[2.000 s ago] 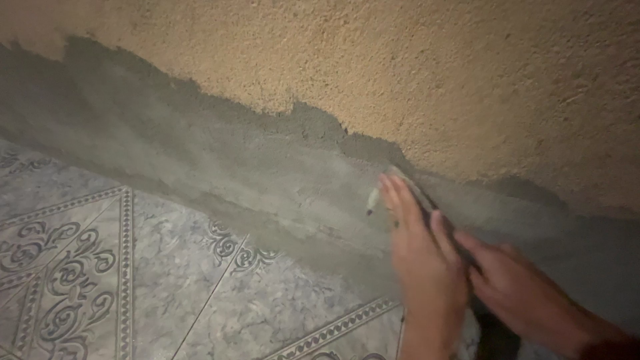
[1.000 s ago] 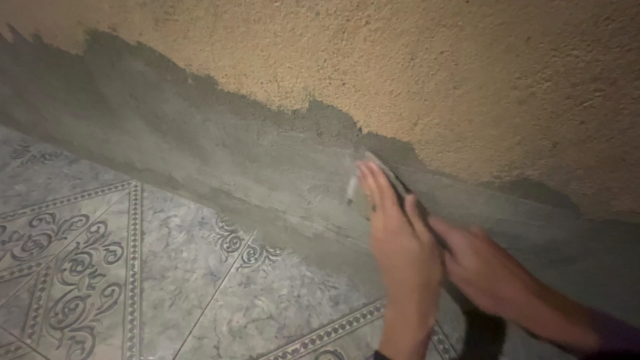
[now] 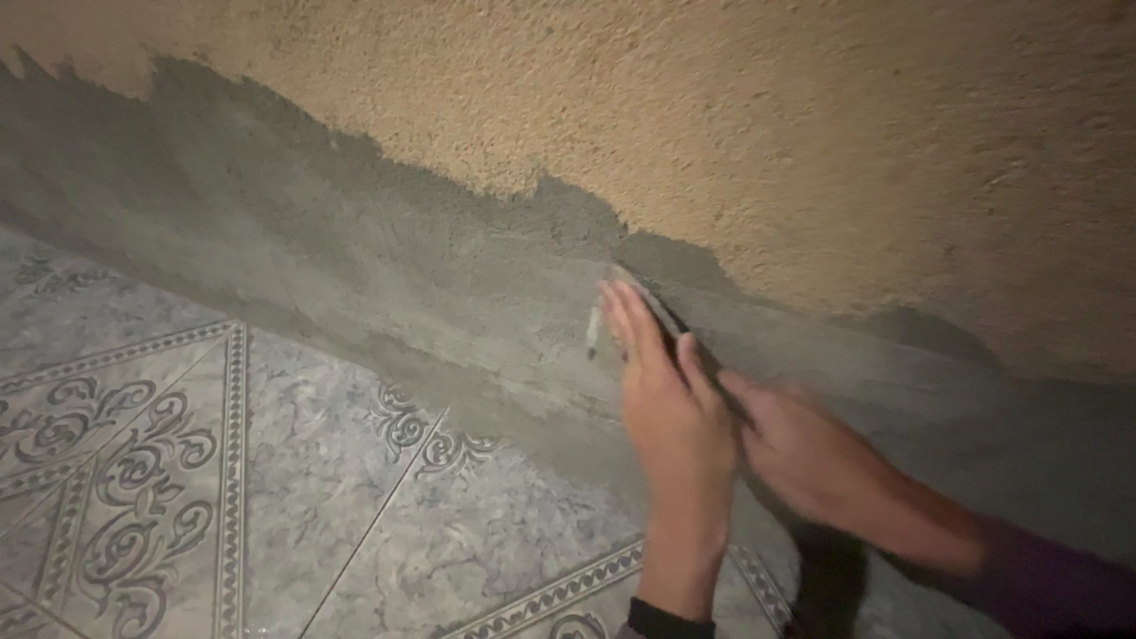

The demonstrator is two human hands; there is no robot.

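Observation:
Grey cement plaster [image 3: 426,257] coats the foot of a rough tan wall [image 3: 799,160]. A thin flat tool, seemingly a trowel [image 3: 657,306], lies against this grey band, its upper edge tilted along the wall. My left hand [image 3: 661,382] is pressed flat on the tool with its fingers pointing up the wall. Lower right of it, my right hand [image 3: 808,453] is closed around the tool's near end, where the grip is mostly hidden by the fingers. Both hands are close together, and the tool's face is largely covered.
Patterned grey floor tiles [image 3: 311,497] meet the wall along the lower left. Smeared cement [image 3: 426,377] runs over the tile edge there. A dark shadow falls below my right wrist.
Between two seconds and one second ago both hands and the tool moved a little to the left along the grey band. Since then they have stayed near the same place.

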